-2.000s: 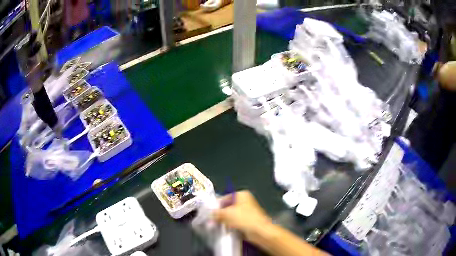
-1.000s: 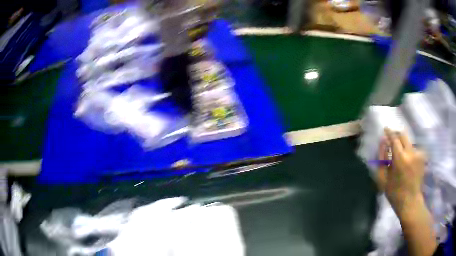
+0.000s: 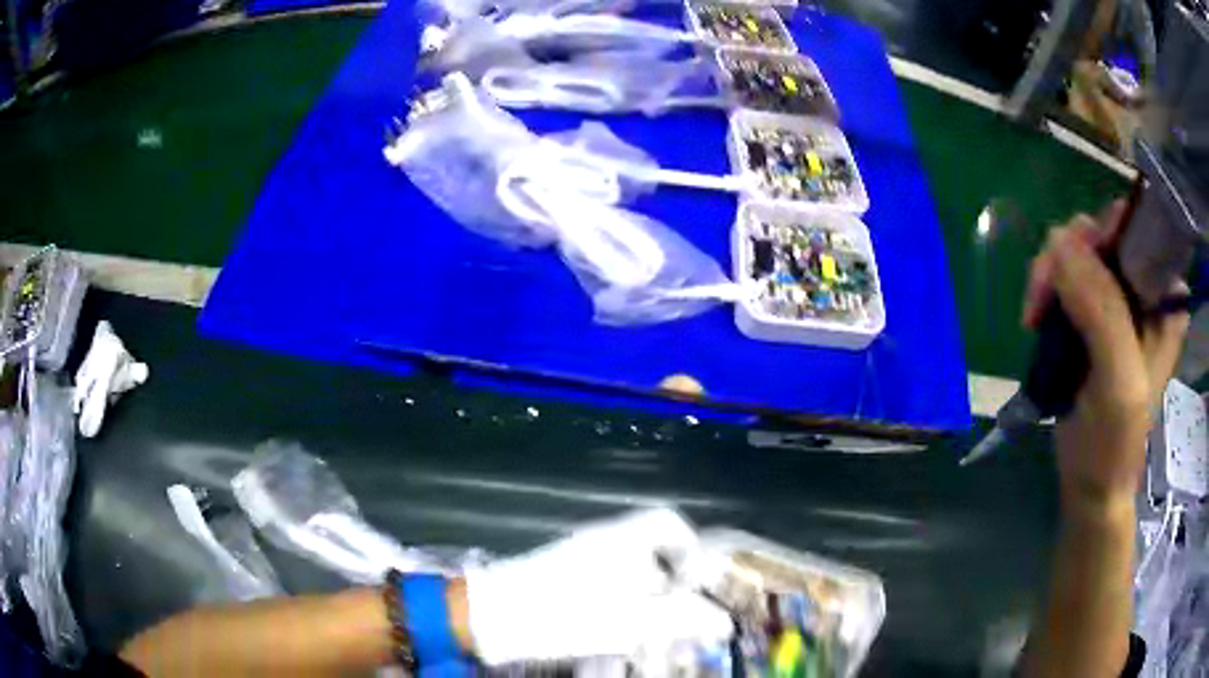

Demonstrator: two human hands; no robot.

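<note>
My left hand, in a white glove, holds the near side of an open white power strip housing at the bottom centre. Coloured components and a yellow block show inside; the bottom edge cuts the housing off. My bare right hand grips a dark hand tool, apparently a glue gun, at the right. Its pale pointed tip points down and left, above and right of the housing, not touching it. A thin dark strand, perhaps a pen, shows by the right fingers.
A blue sheet beyond the dark bench bears several open housings with bagged white cords. A slim silver piece lies at its edge. Another bagged cord, a crumpled white glove or cloth and stacked strips are left.
The view has swung left. My right hand has left the white strips at the right and now grips the tool. My gloved left hand has come into view holding an open housing.
</note>
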